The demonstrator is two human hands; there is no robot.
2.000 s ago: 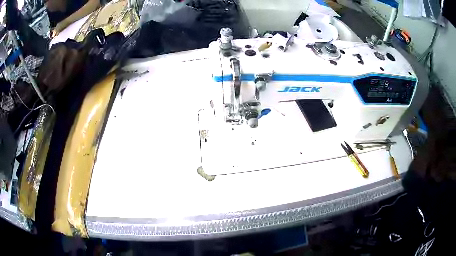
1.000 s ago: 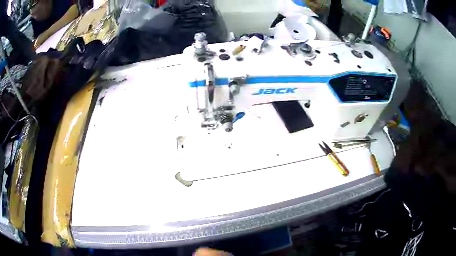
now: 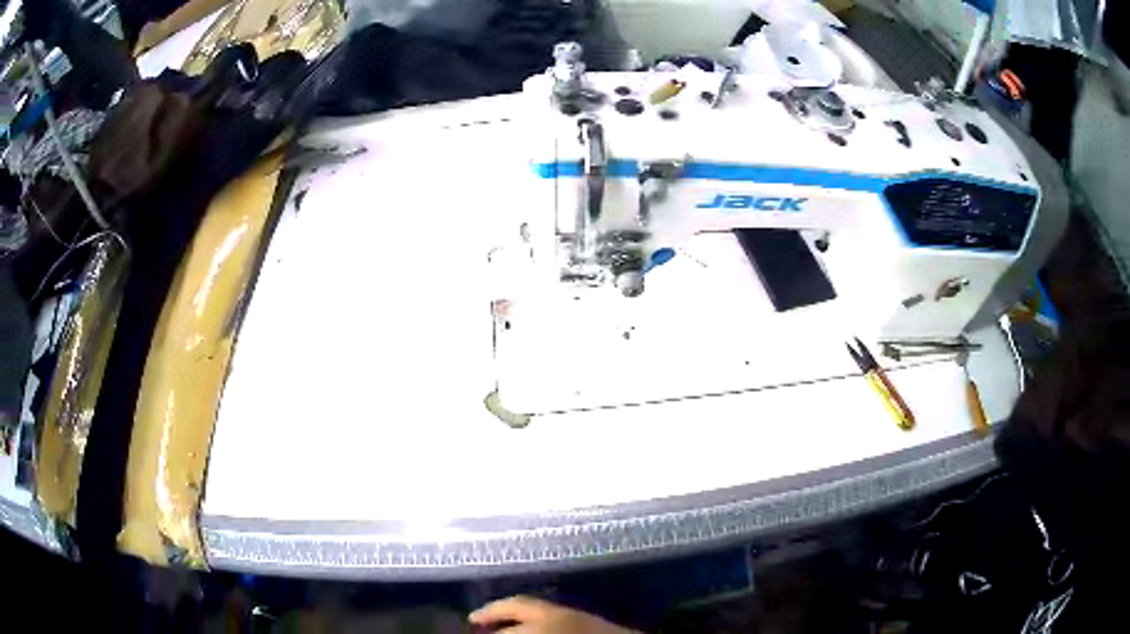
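Observation:
One hand, which looks like my right hand (image 3: 545,614), shows at the bottom edge below the table. It is cut off, its fingers point left, and whether it holds anything is hidden. My left hand is out of the picture. The white sewing machine (image 3: 843,204) with a blue stripe stands on the white table (image 3: 359,372). Thread snips (image 3: 882,386) with a yellow-orange handle lie in front of its right end, blades apart. A black smartphone (image 3: 788,269) lies under the machine arm.
A measuring tape (image 3: 595,533) runs along the front edge. Yellow-brown tape (image 3: 205,359) covers the left end. A thin metal tool (image 3: 929,352) and an orange-handled tool (image 3: 976,403) lie right. Dark garments (image 3: 991,557) with white cords are at lower right. Black material (image 3: 421,74) lies behind.
The hand, absent two seconds ago and only a fingertip one second ago, now shows more at the bottom edge. The camera view has shifted; the tools and phone keep their places on the table.

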